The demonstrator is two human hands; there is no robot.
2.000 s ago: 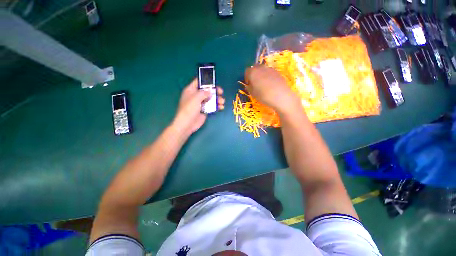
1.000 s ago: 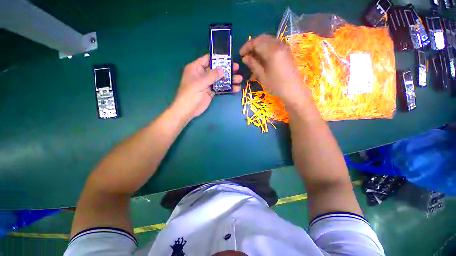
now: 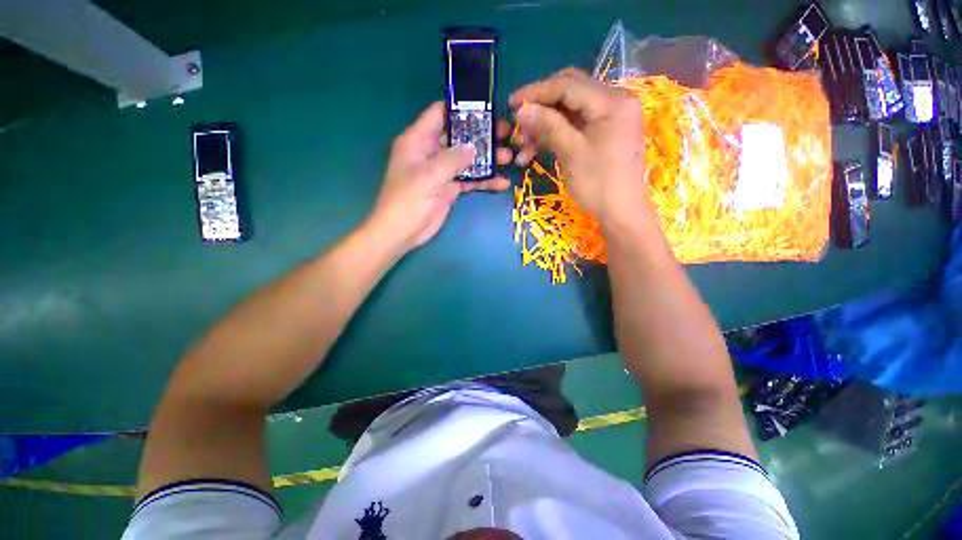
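My left hand (image 3: 422,174) holds a black mobile phone (image 3: 470,90) upright, screen and silvery keypad facing me, thumb on the keypad. My right hand (image 3: 575,127) is just right of the phone, fingertips pinched, with a small orange part (image 3: 518,123) showing at them. A loose pile of orange parts (image 3: 549,234) lies below my right hand, at the open side of a clear plastic bag of orange parts (image 3: 686,216) with a white label (image 3: 762,167). Part of the pile is hidden by my right hand and wrist.
A single phone (image 3: 216,185) lies at left, near the foot of a grey-white metal post (image 3: 116,47). A cluster of phones (image 3: 870,79) lies at right beyond the bag. The green table's near edge (image 3: 396,392) crosses below my forearms. Blue fabric (image 3: 897,332) is at lower right.
The held phone has risen toward the top of the view. My right hand has left the orange pile and come beside the phone with its fingertips together. The view has shifted.
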